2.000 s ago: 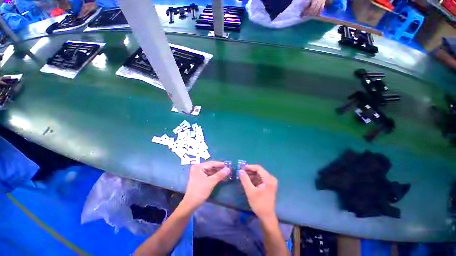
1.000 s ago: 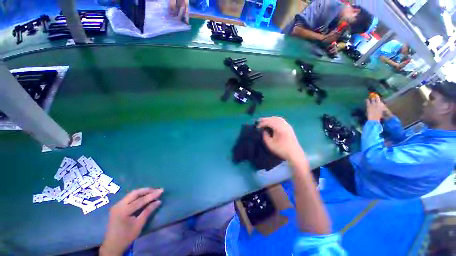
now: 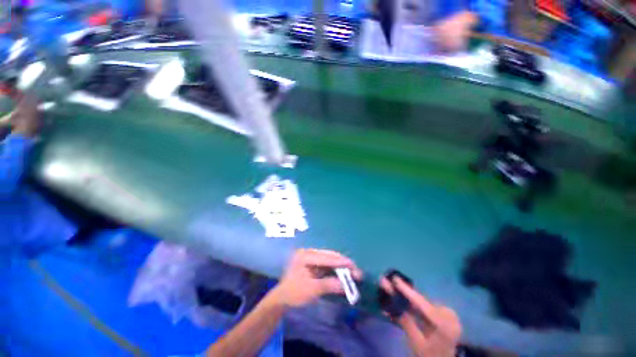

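Note:
My left hand holds a white slotted plate between thumb and fingers, above the bench's near edge. My right hand holds a small black strap piece just right of the plate; the two are apart. A loose pile of white slotted plates lies on the bench beyond my left hand. A heap of black straps lies to the right. The frame is blurred, so the strap's shape is unclear.
A slanting pale post meets the green bench behind the pile. Black bracket assemblies lie far right. Lined trays of black parts lie far left. A clear plastic bag is below the bench. A blue-sleeved person is at left.
The view has swung back left. My right hand has left the black heap with a black piece. My left hand, empty on the bench a second ago, now holds a white plate.

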